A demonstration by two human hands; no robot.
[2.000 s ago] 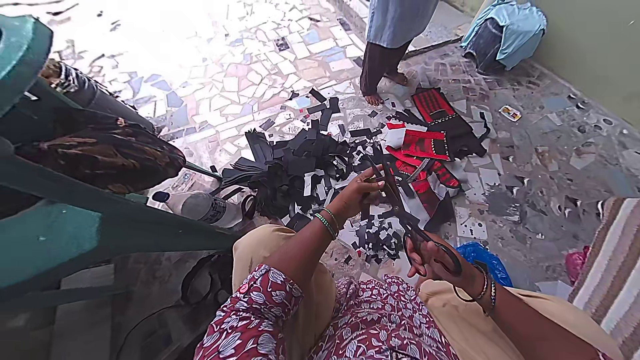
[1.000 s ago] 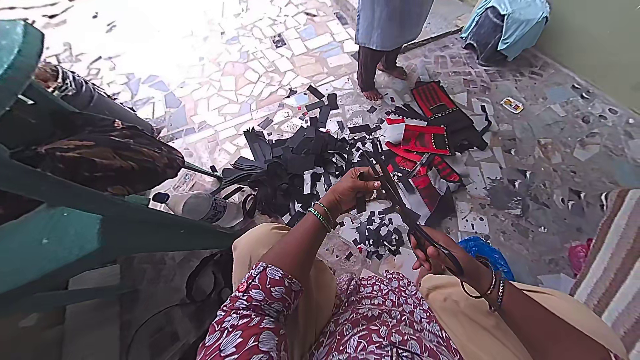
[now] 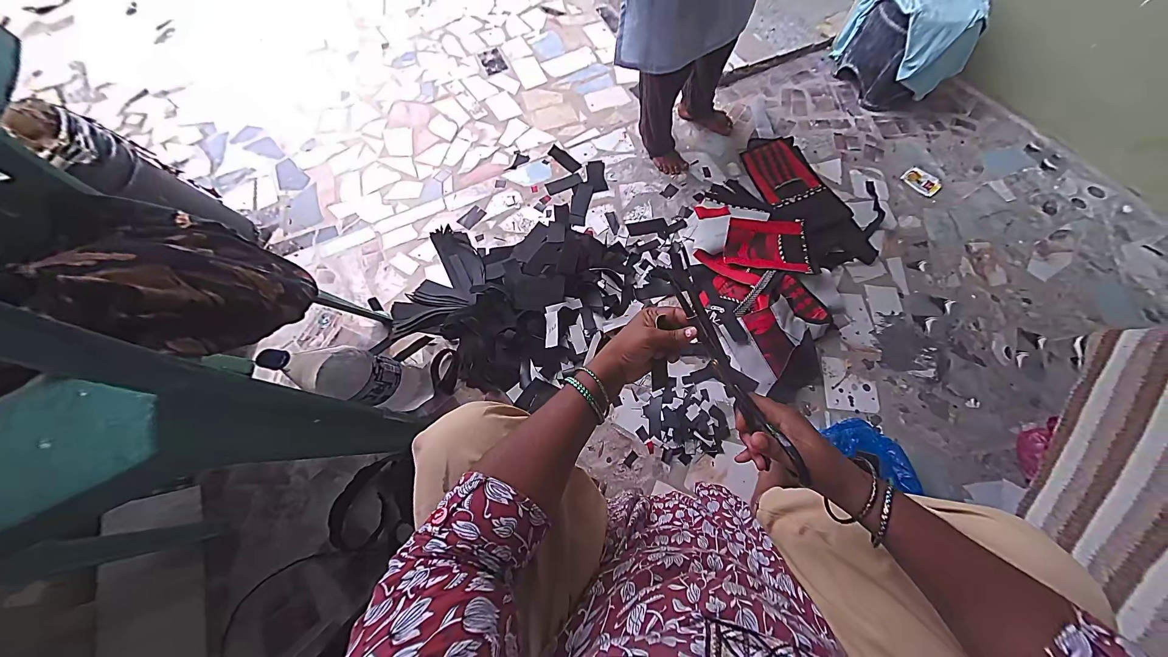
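My right hand (image 3: 787,443) is closed around the handles of large dark scissors (image 3: 725,365), whose blades point up and away toward the pile. My left hand (image 3: 650,342) is beside the blades, its thumb and fingers pinching a thin dark piece; the piece's outline is hard to tell from the blades. Beyond the hands lies a heap of black fabric strips (image 3: 502,292) mixed with white scraps. Small black cut pieces (image 3: 684,422) are scattered on the floor just below the hands. Red and black fabric pieces (image 3: 771,245) lie to the right of the heap.
A person (image 3: 684,73) stands barefoot behind the heap. A plastic bottle (image 3: 365,374) lies at left beside a green frame (image 3: 228,401). On the right are a blue plastic bag (image 3: 874,452), a striped cloth (image 3: 1109,456) and a small yellow packet (image 3: 921,182).
My left hand stays near the blades with only a small shift. The scissors remain in my right hand. The standing person's feet have hardly moved.
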